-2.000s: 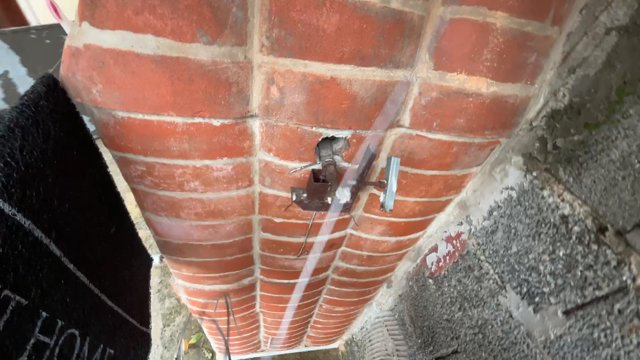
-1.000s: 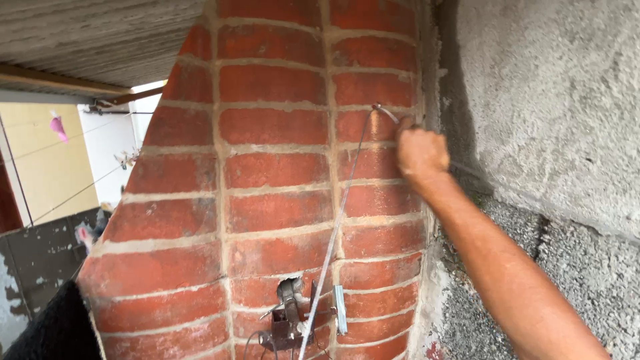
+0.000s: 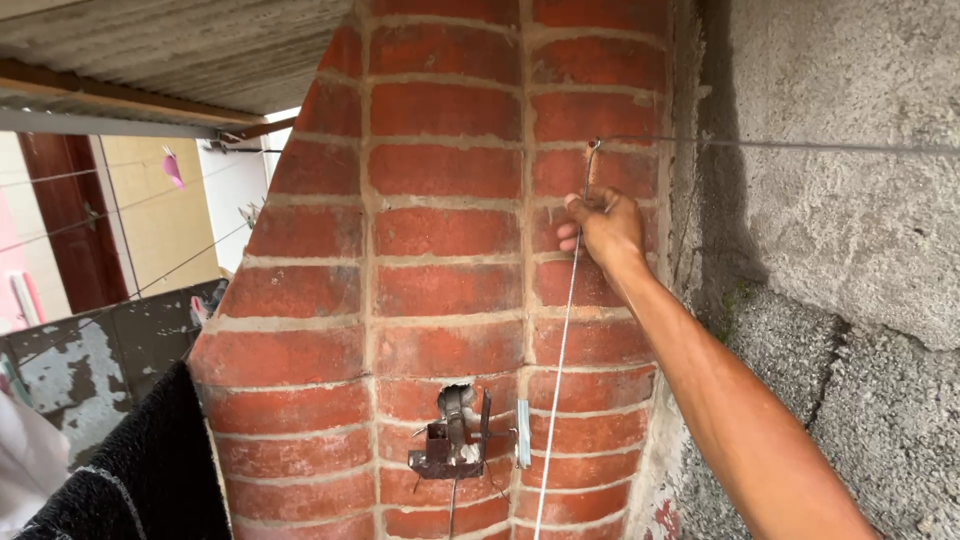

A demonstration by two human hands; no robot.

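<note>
My right hand point(image 3: 606, 225) pinches a thin pale cord point(image 3: 559, 367) between thumb and fingers, close to the red brick wall point(image 3: 448, 232). Above the fingers, the cord reaches a small metal hook point(image 3: 595, 143) fixed in the brick; below them it hangs past the bottom edge. From the hook a taut dark line point(image 3: 787, 144) runs right across the grey wall. Lower down, a rusty metal bracket point(image 3: 448, 450) projects from a broken hole in the brick, with a pale blue clothes peg point(image 3: 523, 435) beside it. My left hand is out of view.
A black towel point(image 3: 142, 457) hangs at the lower left near a white cloth point(image 3: 26, 457). Thin lines cross the left side, one with a pink peg point(image 3: 172, 166). Corrugated roofing point(image 3: 195, 45) spans the upper left, and a rough grey wall point(image 3: 847, 225) stands close on the right.
My right hand, absent two seconds ago, has moved from beside the hook to just below it since one second ago. The view has swung up from the bracket.
</note>
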